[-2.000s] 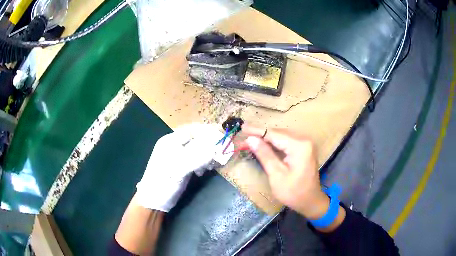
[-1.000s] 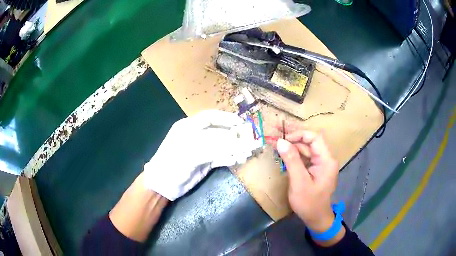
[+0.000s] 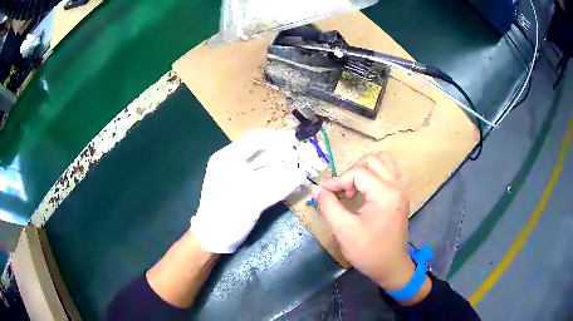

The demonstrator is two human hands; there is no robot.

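Observation:
My left hand [image 3: 242, 182], in a white glove, holds a small black part [image 3: 308, 125] at its fingertips above the cardboard. Blue and green lead wires [image 3: 329, 152] run from the black part down towards my right hand. My bare right hand [image 3: 364, 210], with a blue wrist strap [image 3: 411, 282], pinches a thin dark wire end [image 3: 311, 180] between thumb and index finger, close to the gloved fingers. A small blue bit shows below the right thumb. The gloved fingers hide part of the wires; I cannot tell whether a board is held.
A cardboard mat [image 3: 433, 147] bears solder debris. On it stands a dark iron stand [image 3: 301, 69] with a yellowish sponge [image 3: 359, 93]. The soldering iron [image 3: 396, 61] rests in it, its cable running right. A translucent hood [image 3: 283, 15] is above. A green conveyor belt [image 3: 125, 69] lies left.
The black part has turned in my left hand, from its pale terminals showing to its dark body showing. My right hand has moved left, closer to the gloved fingers. The red wire is now hidden.

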